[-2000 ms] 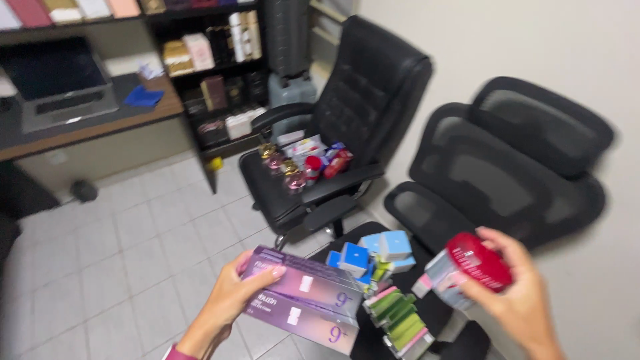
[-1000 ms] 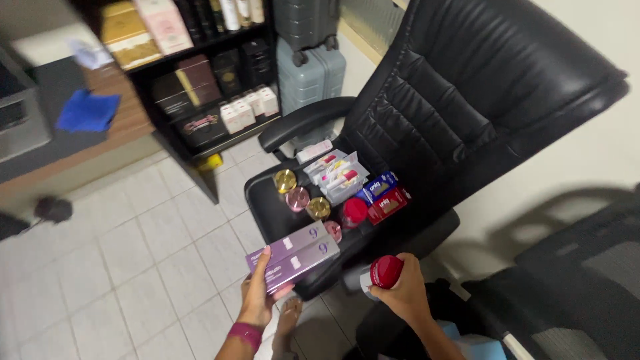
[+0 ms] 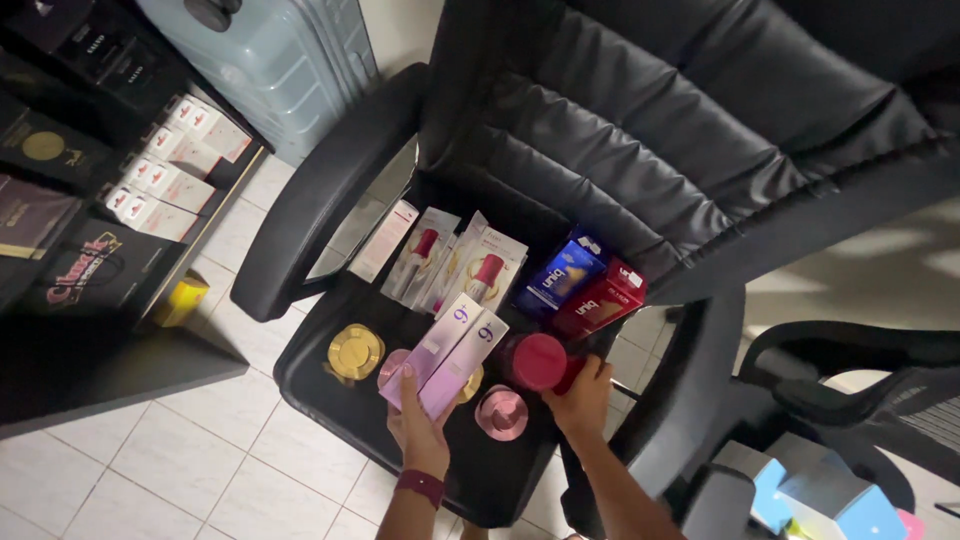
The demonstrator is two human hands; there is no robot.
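Two long lilac cartons are side by side in my left hand, above the seat of a black leather office chair. My right hand is at the seat's right side, its fingers on a dark red item, mostly hidden, beside a round red-lidded jar. Gold-capped and pink-capped bottles stand on the seat near the front. Behind them lie clear-fronted packs with red-capped bottles, a slim white-pink box, a blue box and a red box.
At left, a black shelf holds small white boxes and dark boxes. A light blue suitcase is behind it, and a yellow item is by its base. The chair's armrests flank the seat. Blue-and-white boxes sit lower right.
The view has moved much closer to the leather chair. My right hand has brought a red-lidded item from beside the mesh chair to the leather chair's seat. The lilac cartons remain in my left hand.
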